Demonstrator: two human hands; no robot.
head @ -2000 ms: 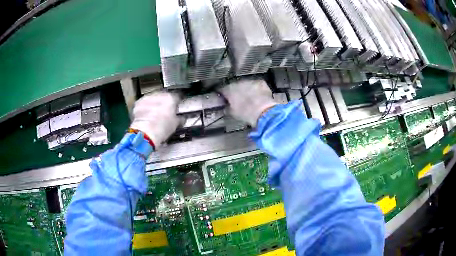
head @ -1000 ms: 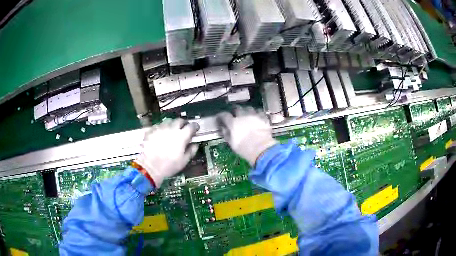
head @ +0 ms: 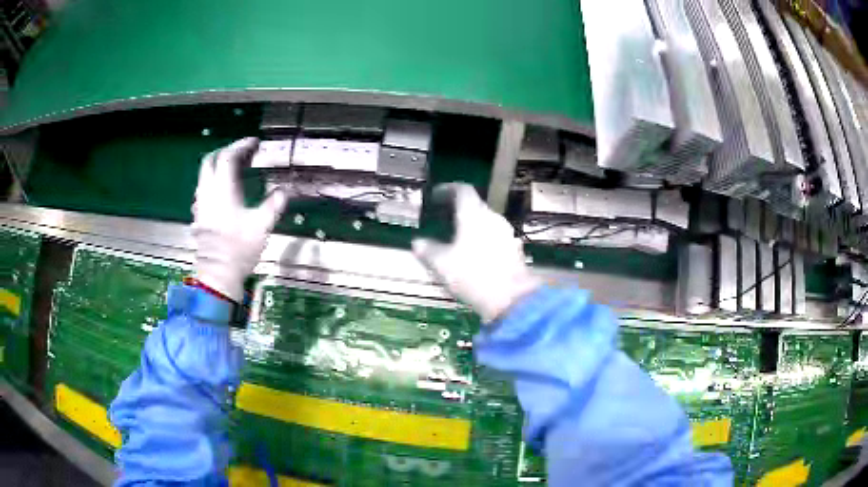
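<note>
A group of short heatsink assemblies (head: 335,154) lies in rows on the lower green-matted shelf, with small white connectors in front of it. My left hand (head: 228,219), in a white glove, is at the group's left end with fingers apart. My right hand (head: 476,249), also gloved, is at its right end, fingers spread and empty. Whether the left fingertips touch the end heatsink cannot be told. Large green circuit boards (head: 366,342) with yellow strips (head: 352,417) lie below my hands.
Long heatsink assemblies (head: 633,95) stand in a row on the upper green shelf (head: 314,48). More short heatsinks (head: 600,204) lie on the lower shelf to the right, past an upright post (head: 505,162). A metal rail (head: 124,231) runs between shelf and boards.
The view has swung left, so the shelf and heatsinks sit further right. My hands have left the rail by the right-hand group and are now around the left group, fingers spread.
</note>
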